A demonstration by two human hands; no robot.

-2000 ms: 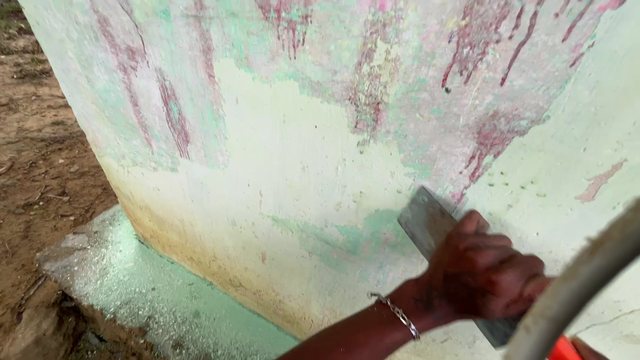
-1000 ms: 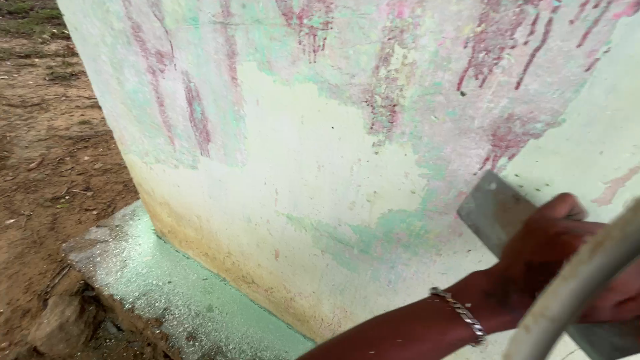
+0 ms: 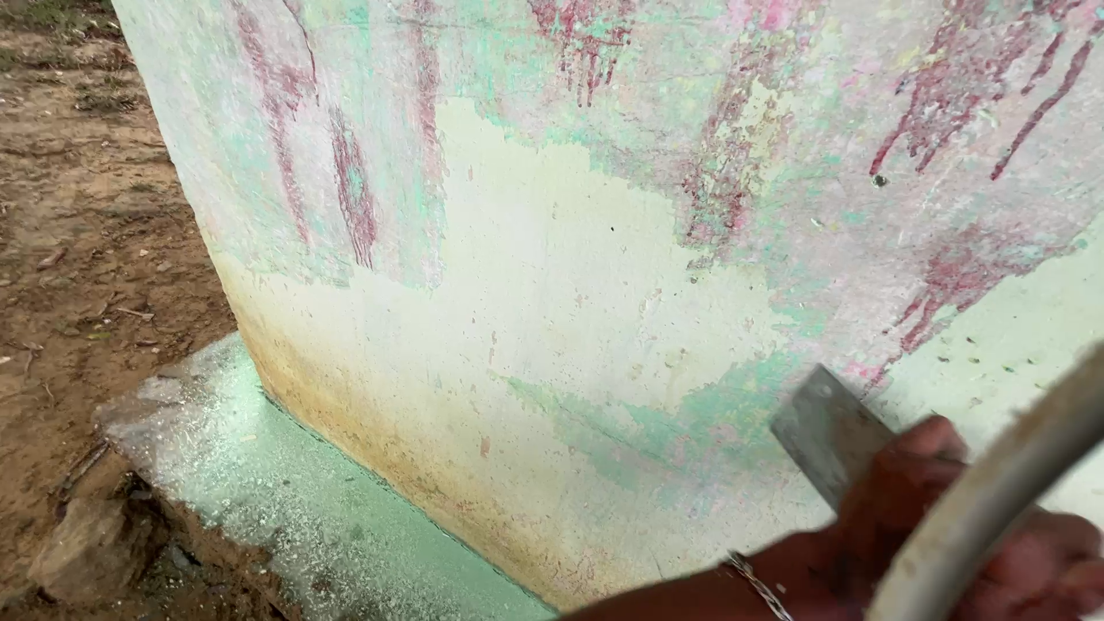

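Note:
A flat grey metal scraper blade [image 3: 832, 431] lies against the painted wall [image 3: 552, 259], tilted, at the lower right. My left hand [image 3: 906, 492], with a silver chain bracelet [image 3: 757, 586] at its wrist, is closed around the blade. Part of what looks like my right hand [image 3: 1048, 561] shows, blurred, at the lower right edge; what it holds is hidden. Pale cream-green areas of the wall border rougher green, pink and dark red layers. Just above the blade, a dark red streak [image 3: 918, 319] runs down the wall.
A thick grey curved tube [image 3: 983, 500] crosses close to the camera in front of my hands. Along the wall's foot runs a green-painted ledge [image 3: 371, 517] strewn with pale flakes. Brown soil [image 3: 78, 259] and a rock [image 3: 99, 548] lie at the left.
The blade and my left hand moved right along the wall between the two earlier frames, then came back a little to the left. My left hand stays closed on the blade throughout.

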